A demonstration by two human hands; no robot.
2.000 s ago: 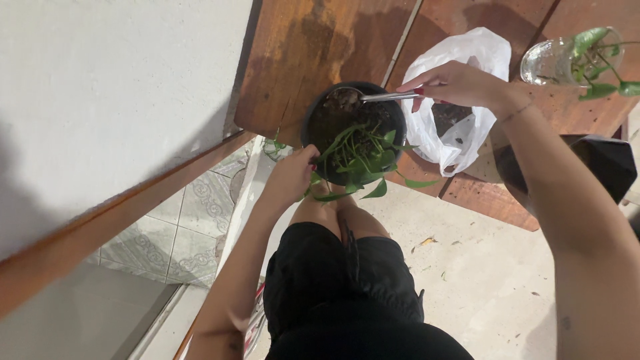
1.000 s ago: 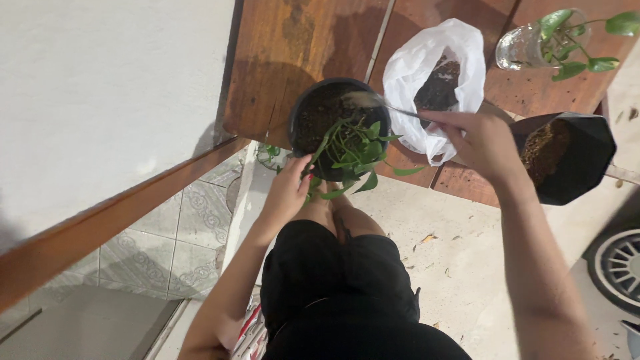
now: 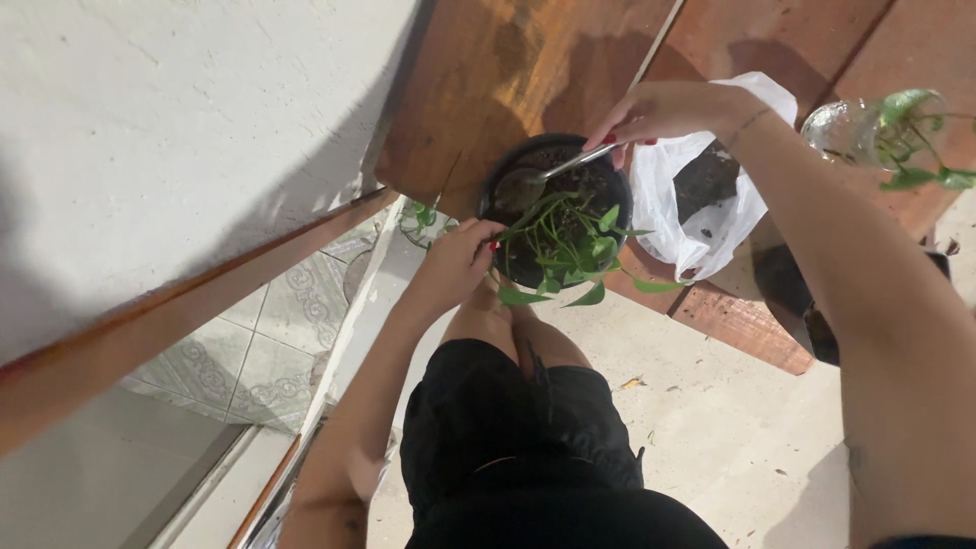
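A round black plant pot [image 3: 555, 145] filled with dark soil stands at the wooden table's near edge, above my knees. Green leafy vine cuttings [image 3: 568, 248] rise from its near side, and some leaves hang over the rim. My right hand [image 3: 637, 122] grips the handle of a metal spoon [image 3: 572, 162], whose bowl is over the soil at the pot's left side. At the pot's left rim is my left hand [image 3: 469, 244], its fingers closed at a stem of the vine; the fingertips are partly hidden. Beside the pot, a white plastic bag [image 3: 659, 183] holds dark soil.
A clear glass jar [image 3: 842, 133] with leafy cuttings lies or stands at the right of the wooden table [image 3: 465, 99]. A black planter [image 3: 785, 293] is partly hidden behind my right forearm. At left are a white wall [image 3: 191, 114] and a wooden rail [image 3: 229, 267].
My right hand has moved from beside the bag's opening to over the pot's rim, and the spoon now reaches the pot's left side. My left hand has stayed at the rim.
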